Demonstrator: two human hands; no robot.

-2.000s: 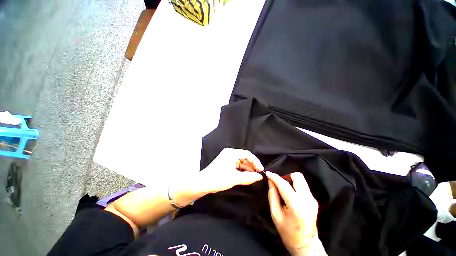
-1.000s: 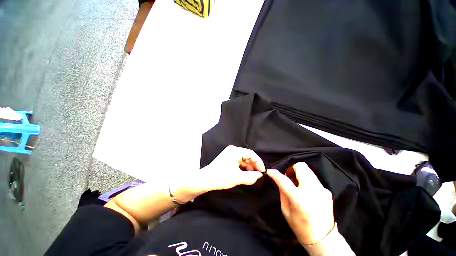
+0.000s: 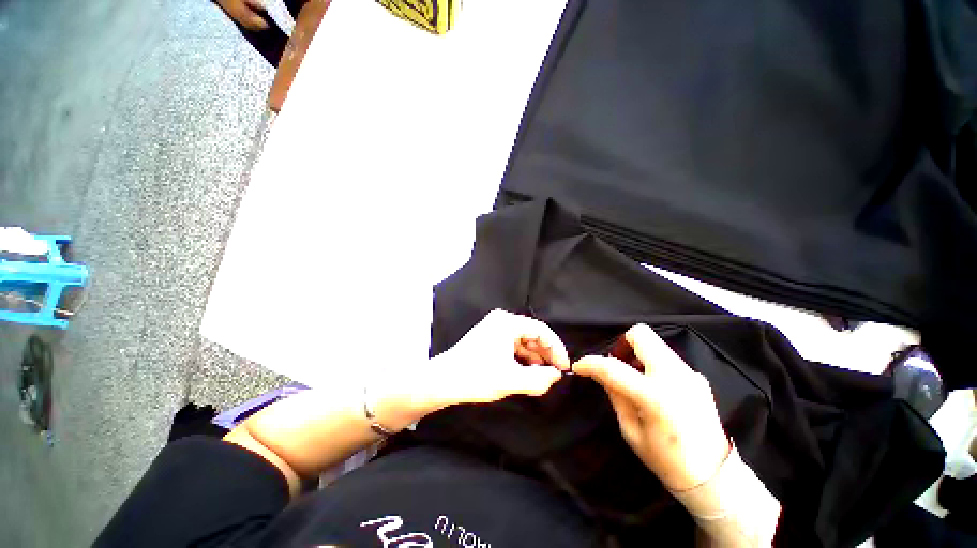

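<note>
A crumpled black garment (image 3: 611,280) lies over the near table edge and my lap. My left hand (image 3: 495,359) is closed on it, pinching a small black fold between thumb and fingers. My right hand (image 3: 662,412) is just to the right, its thumb and index fingertips meeting at the same fold, touching or nearly touching the left fingertips. No needle or thread can be made out at the fingertips. What the right fingertips hold is too small to tell.
A flat stack of black garments (image 3: 729,139) covers the right of the white table (image 3: 364,193). A yellow-and-black striped piece (image 3: 431,13) lies at the far end. A shiny clear item (image 3: 917,383) is at right. A blue stool (image 3: 41,280) stands on the floor. Another person's hand (image 3: 244,13) shows at top left.
My right hand has shifted slightly right and turned, its fingertips still at the fold. My left hand stays nearly still. Another person's hand has come into view at top left.
</note>
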